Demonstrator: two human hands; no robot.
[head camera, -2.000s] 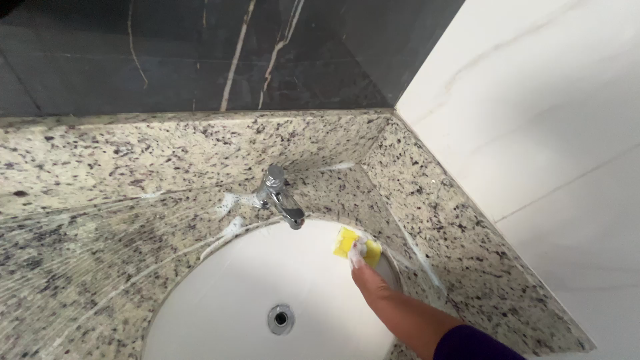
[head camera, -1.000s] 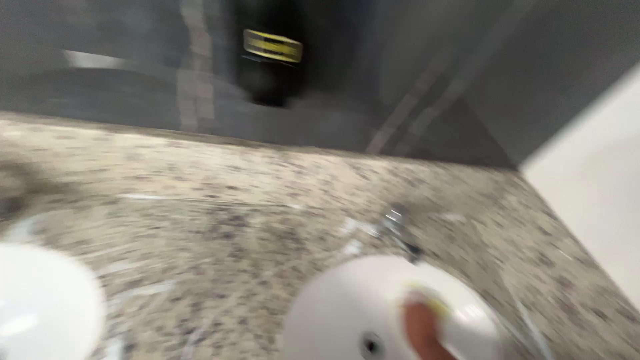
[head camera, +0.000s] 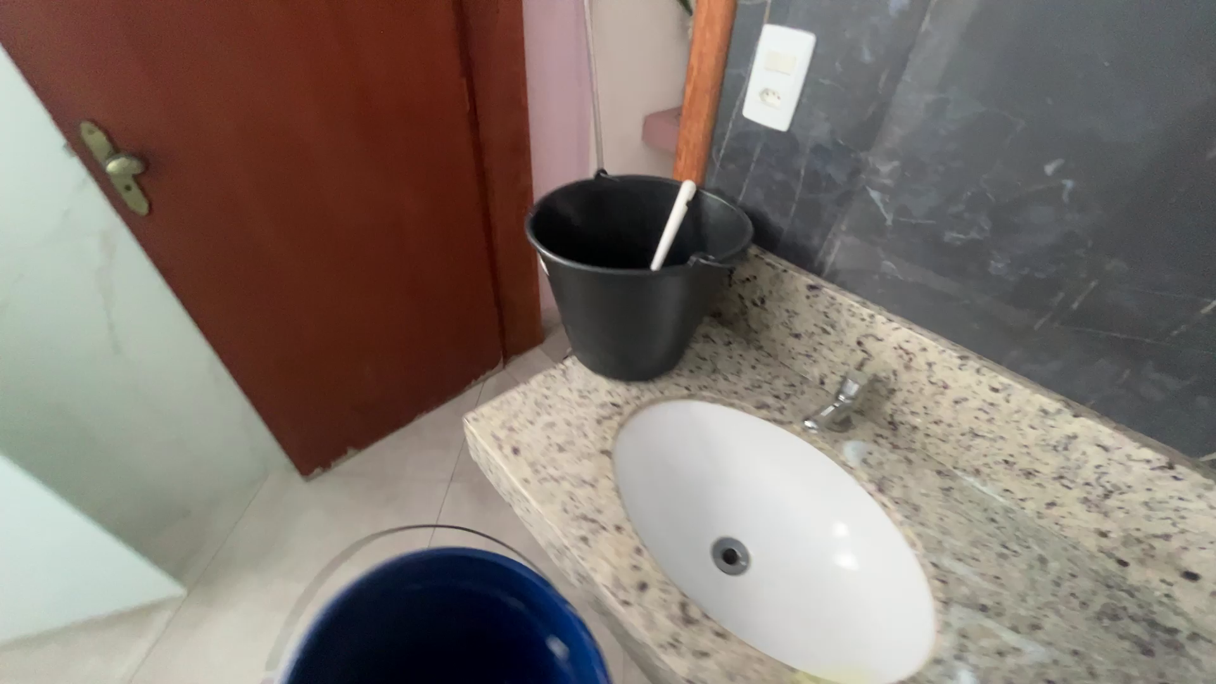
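Neither my left hand nor my right hand shows in the view now. A white oval sink basin (head camera: 760, 503) with a metal drain (head camera: 731, 556) is set in a speckled granite countertop (head camera: 560, 446). Behind the basin stands a chrome faucet (head camera: 841, 401). A black plastic bucket (head camera: 627, 313) rests on the counter's far left corner, with a white handle (head camera: 673, 225) sticking up out of it. Whitish streaks mark the granite right of the basin. A blurred yellow patch (head camera: 836, 676) shows at the basin's near rim; what it is, I cannot tell.
Below the counter at the left is a blue bucket (head camera: 456, 570) with a wire bail, above the tiled floor (head camera: 380, 494). A reddish-brown wooden door (head camera: 313, 209) stands beyond. A white switch and socket plate (head camera: 779, 78) is on the dark tiled wall (head camera: 1026, 180).
The view has swung far left, to another basin and the buckets. My right hand, earlier in a basin with a yellow sponge, is out of view.
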